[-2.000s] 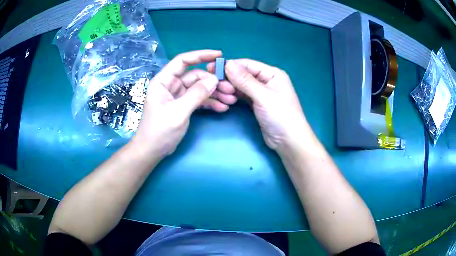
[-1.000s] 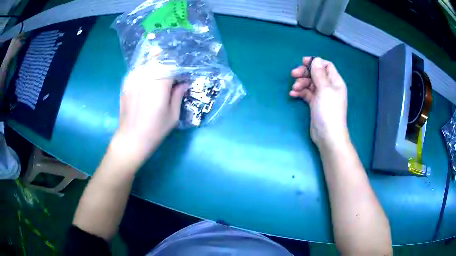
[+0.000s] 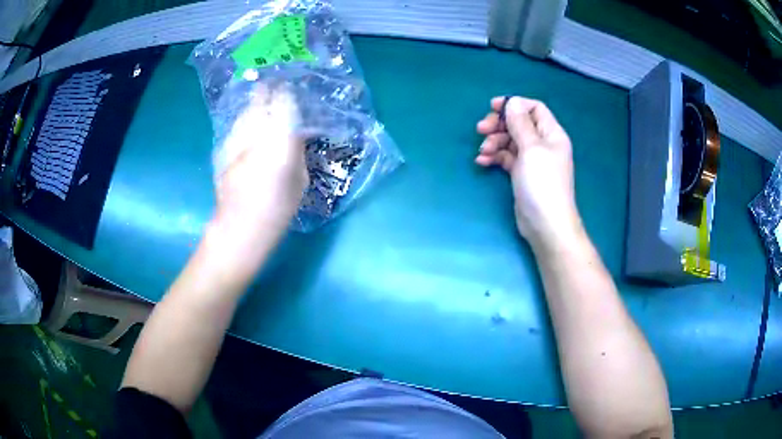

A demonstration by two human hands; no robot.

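Note:
A clear plastic parts bag (image 3: 343,90) with a green label (image 3: 273,43) lies on the green bench. Loose silver and black-looking metal pieces (image 3: 330,171) show through its lower part. My left hand (image 3: 261,159) is blurred and over the bag's left side; its fingertips and anything in them cannot be made out. My right hand (image 3: 532,146) is raised over the bench, right of the bag. Its thumb and fingertips pinch a small dark block (image 3: 504,105), mostly hidden by the fingers.
A grey tape dispenser (image 3: 656,171) with an amber tape roll (image 3: 708,150) stands at the right. A small silvery bag (image 3: 769,214) is at the right edge. Pale pieces (image 3: 69,129) lie in rows on a black mat (image 3: 81,201) at the left. A plastic stool (image 3: 94,304) stands below.
My hands were together around the small block; they are now apart, my left hand over the bag and my right holding the block. The view has also shifted.

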